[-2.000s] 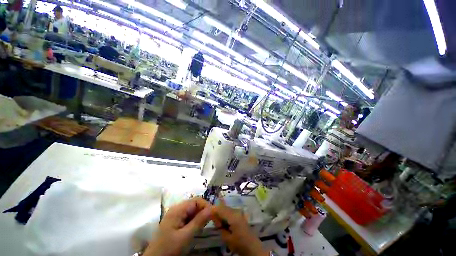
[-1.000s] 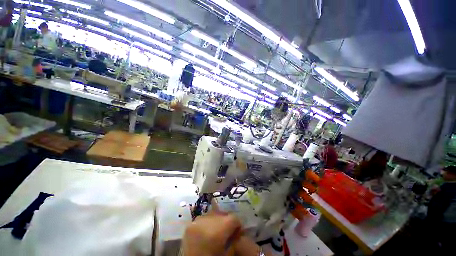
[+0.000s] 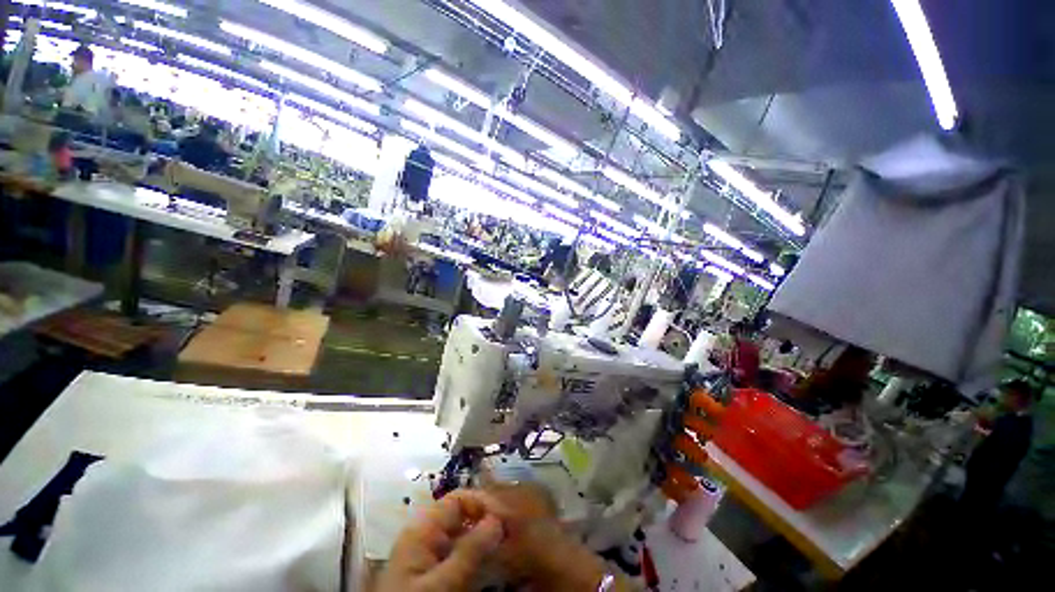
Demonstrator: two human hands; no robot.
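Observation:
The white sewing machine (image 3: 578, 399) stands in front of me, its needle area (image 3: 460, 463) at the left end of the head. My left hand (image 3: 445, 544) is just below and in front of the needle area, thumb and fingers pinched together. My right hand (image 3: 526, 526) is close against it on the right, fingers bent and partly hidden. Whether thread or a small tool is between the fingertips is too small and blurred to tell.
White fabric (image 3: 197, 520) and a dark scrap (image 3: 49, 509) lie on the table's left. A pink thread cone (image 3: 696, 509) and a red-handled tool (image 3: 649, 567) are at right. Beyond stands a red basket (image 3: 787, 445). A person (image 3: 1004, 445) is at far right.
The hands were together, then overlapped closer to the needle area, and are now lower with the left fingertips showing. The view has shifted, so the machine sits further left.

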